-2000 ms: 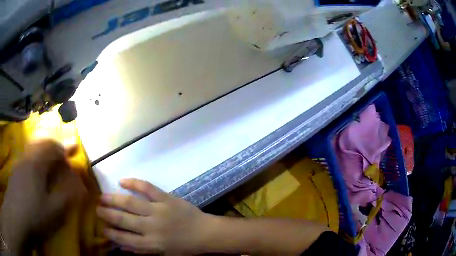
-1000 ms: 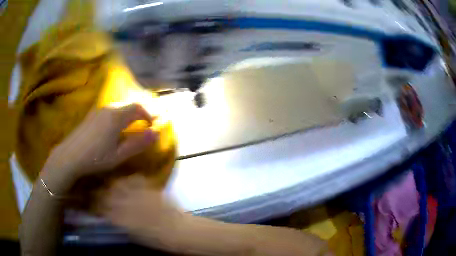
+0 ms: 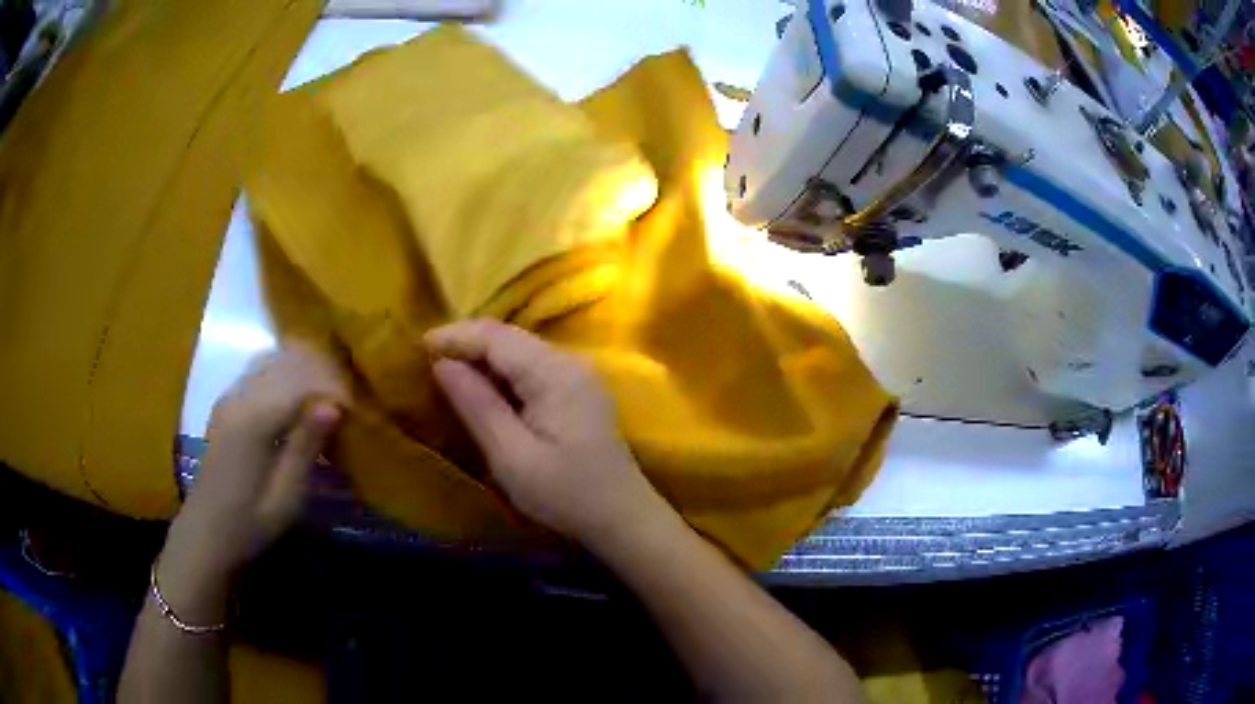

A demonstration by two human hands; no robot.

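Observation:
A mustard-yellow garment piece (image 3: 716,371) lies crumpled on the white table in front of the sewing machine, with a lighter yellow area of cloth on its upper left. My right hand (image 3: 537,420) pinches the cloth near its middle between thumb and fingers. My left hand (image 3: 282,433), blurred and with a bracelet at the wrist, is at the cloth's lower left edge; whether it grips the cloth cannot be told. The sewing machine head (image 3: 950,138) stands to the right. The cloth lies left of its needle area, which glows brightly.
A large yellow panel (image 3: 97,275) hangs over the table's left side. A measuring strip (image 3: 963,539) runs along the front edge. Looped orange items (image 3: 1164,447) lie at the right. Below are a blue crate (image 3: 1005,646) with pink fabric (image 3: 1080,667) and more yellow cloth (image 3: 922,688).
The view has swung left. The yellow cloth now lies spread in a crumpled heap left of the machine. My hands have moved away from the needle area and apart from each other.

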